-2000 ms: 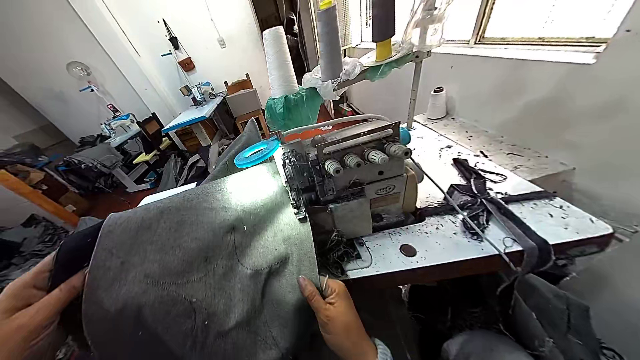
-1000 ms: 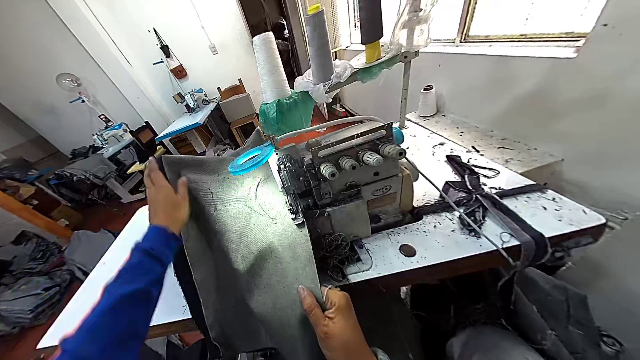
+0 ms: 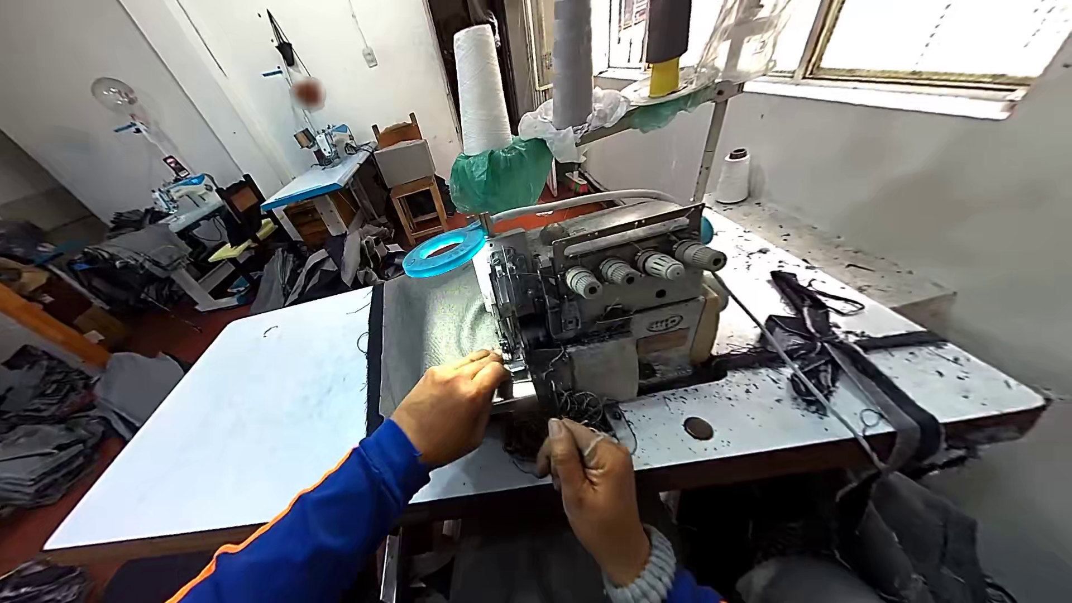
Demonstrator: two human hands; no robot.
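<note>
An overlock sewing machine [image 3: 620, 293] stands on a white table, a lit blue ring lamp [image 3: 444, 251] at its left. Grey denim fabric [image 3: 427, 327] with a dark edge lies flat to the left of the needle area. My left hand [image 3: 452, 402] rests at the fabric's near end, beside the presser foot, its fingers bent; whether they pinch the cloth is hidden. Below and right of it, my right hand [image 3: 590, 486] is curled near a tangle of thread [image 3: 578, 410] hanging at the machine's front. I cannot tell what, if anything, is between its fingers.
Thread cones, one white [image 3: 483, 88] and one grey [image 3: 572, 63], rise behind the machine. Dark fabric strips [image 3: 816, 343] and lint lie on the table's right part. The white tabletop [image 3: 226, 394] extends left. Grey cloth [image 3: 921, 528] hangs at the lower right.
The fabric has moved away from me, past the presser foot, and now lies behind my left hand. My left hand has come right to the machine's front. My right hand has let go of the fabric.
</note>
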